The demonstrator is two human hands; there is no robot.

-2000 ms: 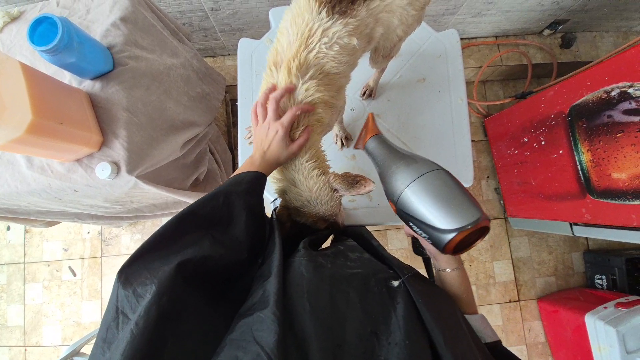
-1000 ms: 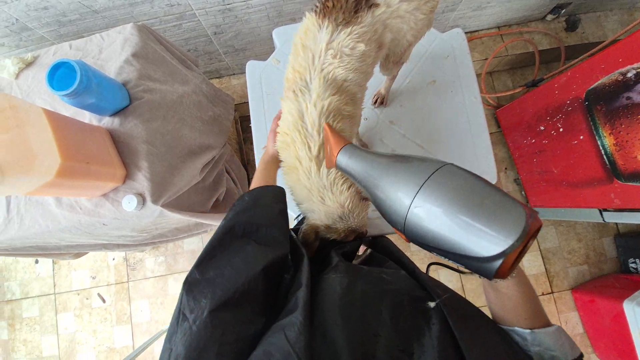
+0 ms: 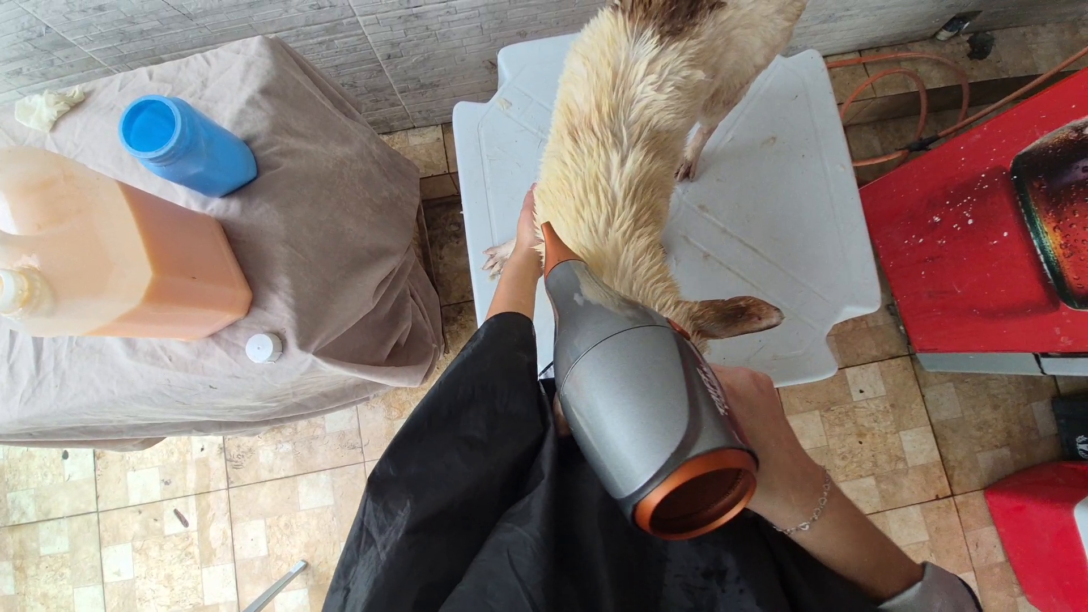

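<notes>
A damp, cream-coloured dog (image 3: 612, 153) with a brown ear and a dark patch on its back stands on a white plastic table (image 3: 782, 229). My right hand (image 3: 748, 399) grips a grey and orange hair dryer (image 3: 637, 391), its body covering part of the fingers. The orange nozzle is beside the dog's left-hand flank in view, close to the fur. My left hand (image 3: 529, 225) lies against that same side, near a front paw; its fingers are partly hidden by the fur and I cannot tell how they are bent. The dog's face is mostly hidden behind the dryer.
On the left, a cloth-covered surface (image 3: 314, 255) holds an orange-filled plastic jug (image 3: 144, 255), an open blue bottle (image 3: 200, 153) and a white cap (image 3: 263, 348). An orange hose (image 3: 922, 93) runs near the wall behind a red cooler-like box (image 3: 952, 221). Another red object (image 3: 1041, 527) is at lower right.
The dryer has moved left across the dog, its nozzle now by the flank. My left hand, on top of the dog's neck two seconds ago, is at its side. The dog's ear shows again.
</notes>
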